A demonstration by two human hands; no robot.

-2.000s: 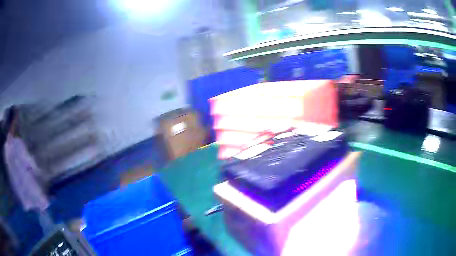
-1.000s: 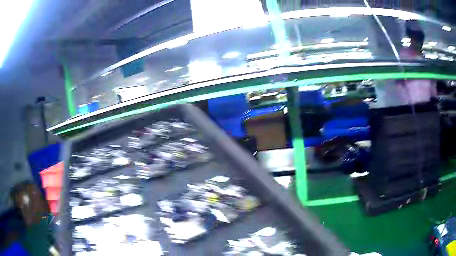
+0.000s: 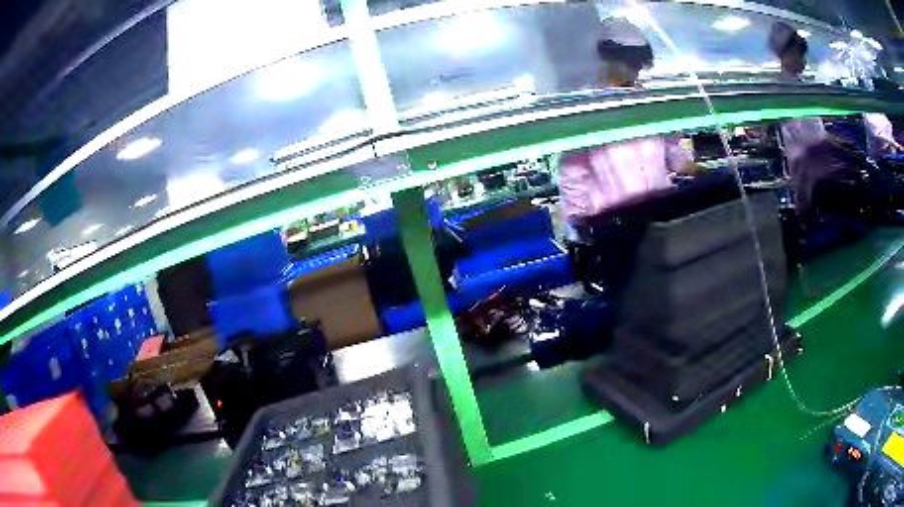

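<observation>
A black foam tray [image 3: 448, 436] shows at the bottom centre, cut off by the lower edge. Its raised rim surrounds rows of small circuit boards [image 3: 377, 421] with bright silver parts. The tray is tilted in the picture, and whether anything holds it cannot be seen. Neither my left hand nor my right hand is in the picture.
A tall stack of black foam trays [image 3: 709, 287] stands on the green bench [image 3: 595, 470]. A blue box with a red display [image 3: 864, 446] is at the right, below a clear hose [image 3: 763, 267]. Red-orange bins [image 3: 59, 456] are at left. People in pink [image 3: 620, 178] work beyond the green frame.
The view has swung right. The board-filled tray, absent at first and then large and close at the left, now shows smaller and lower. The blue box and stacked trays show more fully.
</observation>
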